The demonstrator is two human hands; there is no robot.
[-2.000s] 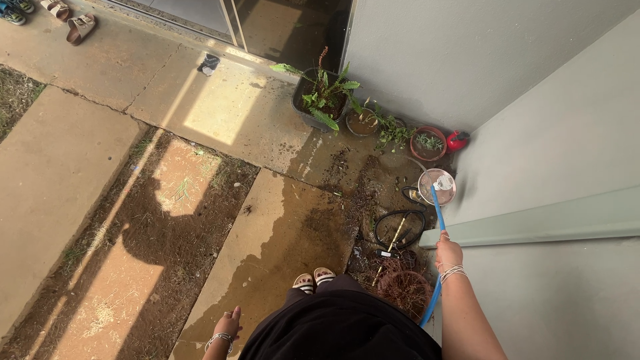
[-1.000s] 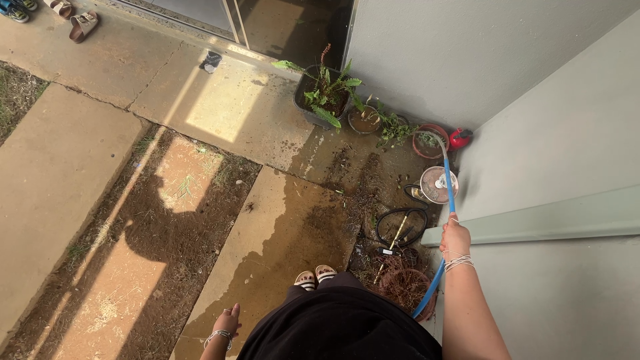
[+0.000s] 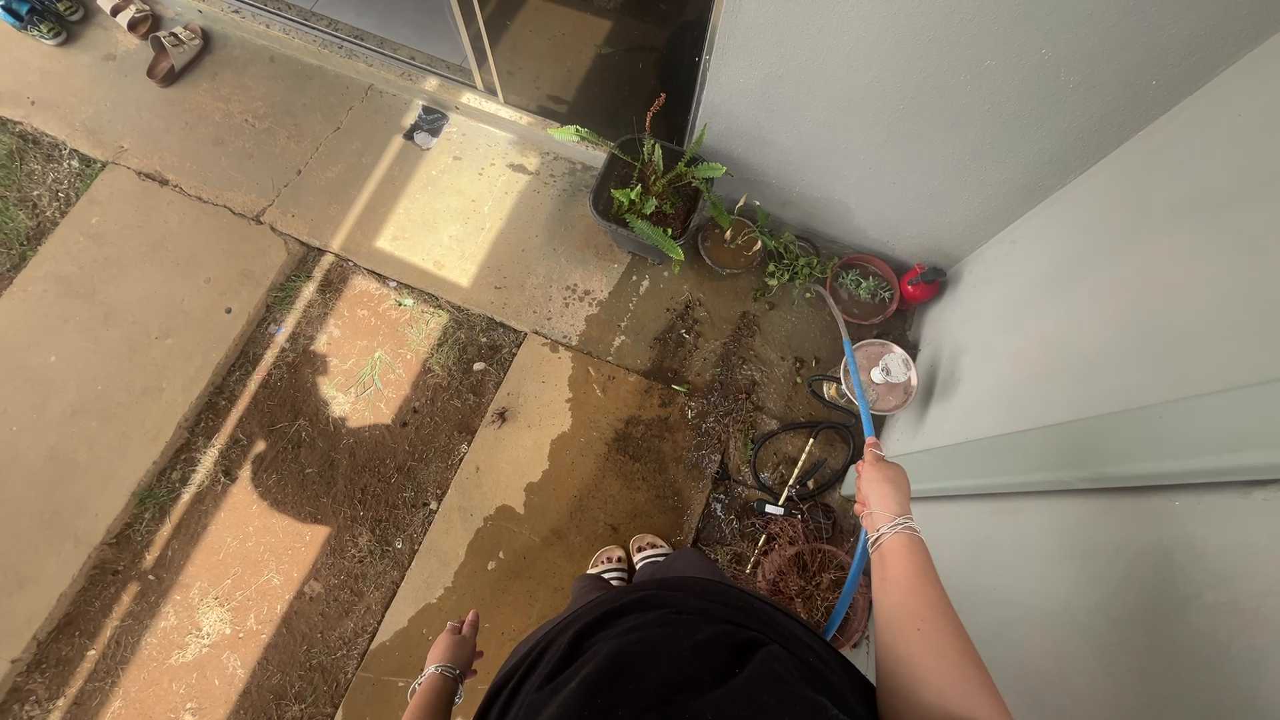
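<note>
My right hand (image 3: 882, 486) is closed around a blue hose (image 3: 859, 385), and water arcs from its end toward a leafy green plant (image 3: 790, 262). That plant stands between a round pot with brownish contents (image 3: 730, 246) and a terracotta-coloured pot with a small succulent (image 3: 864, 289). Below the hose end is a round pinkish lid or bucket (image 3: 880, 376). A fern grows in a black square planter (image 3: 652, 195) by the glass door. My left hand (image 3: 456, 643) hangs at my side over the wet concrete, holding nothing, its fingers partly apart.
A red spray bottle (image 3: 920, 285) stands in the wall corner. A coiled black hose (image 3: 805, 460) and a pot of dry stems (image 3: 810, 585) lie by my right side. Grey walls bound the right. Sandals (image 3: 175, 53) rest at the upper left, beyond a soil strip (image 3: 330, 470).
The hose in my right hand has swung away from the pinkish round thing, past the succulent pot, and its water now falls farther left, by the leafy plant.
</note>
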